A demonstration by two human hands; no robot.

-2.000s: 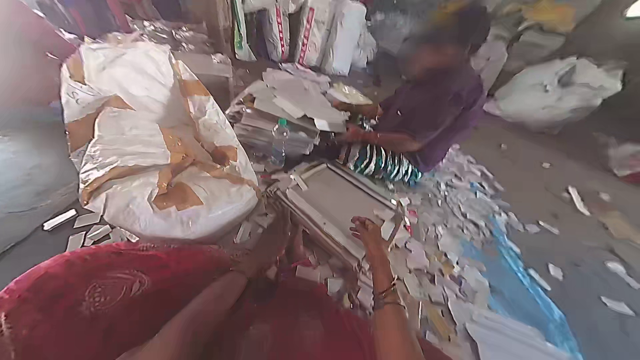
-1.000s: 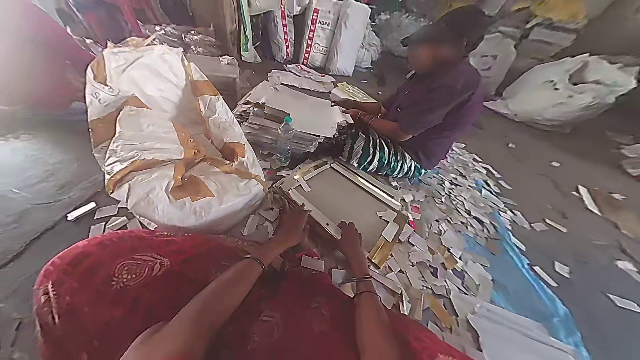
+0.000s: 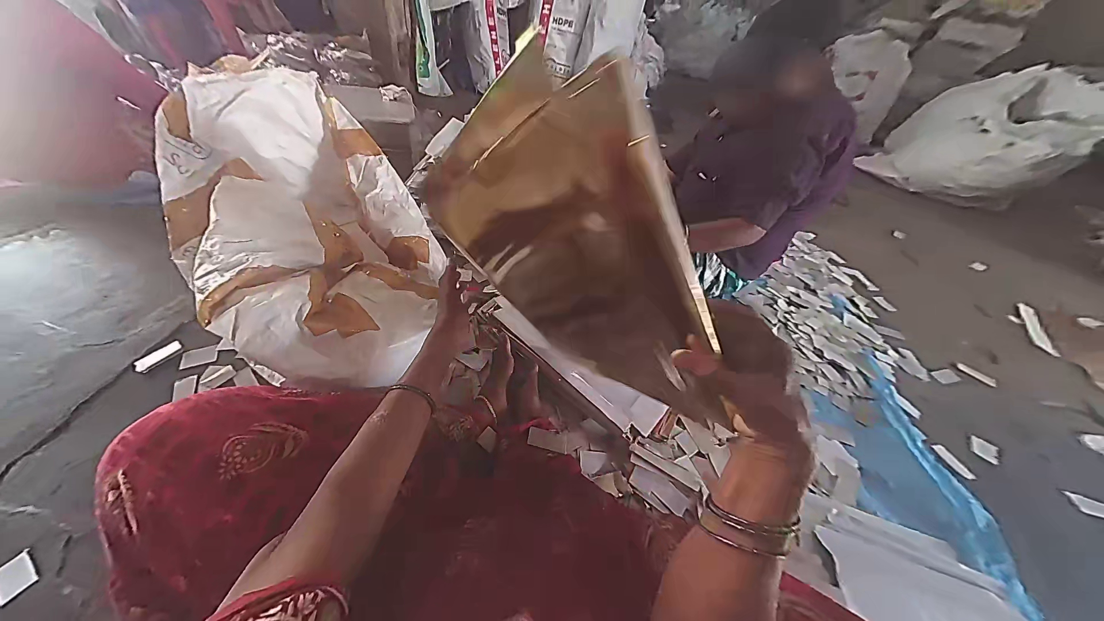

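Observation:
A shiny gold-brown flat panel [image 3: 578, 224], blurred by motion, is raised and tilted in front of me. My right hand [image 3: 742, 371] grips its lower right corner. Behind and below it, the long edge of a framed tray [image 3: 561, 371] shows in part; the panel hides the rest. My left hand [image 3: 453, 302] is near the tray's left end, beside a white sack, with its fingers partly hidden, so I cannot tell whether it holds anything. Many small pale cut pieces [image 3: 664, 474] lie about the tray, near my bare feet.
A large white sack with brown tape [image 3: 259, 207] stands at the left. A person in a purple shirt [image 3: 759, 147] sits just beyond the panel. A blue sheet [image 3: 914, 466] under scattered pieces runs along the right. White sacks [image 3: 992, 129] lie behind.
The gold-brown panel is now lifted and tilted in my right hand; one second ago both hands were at the tray's near edge. My right hand has moved up and to the right.

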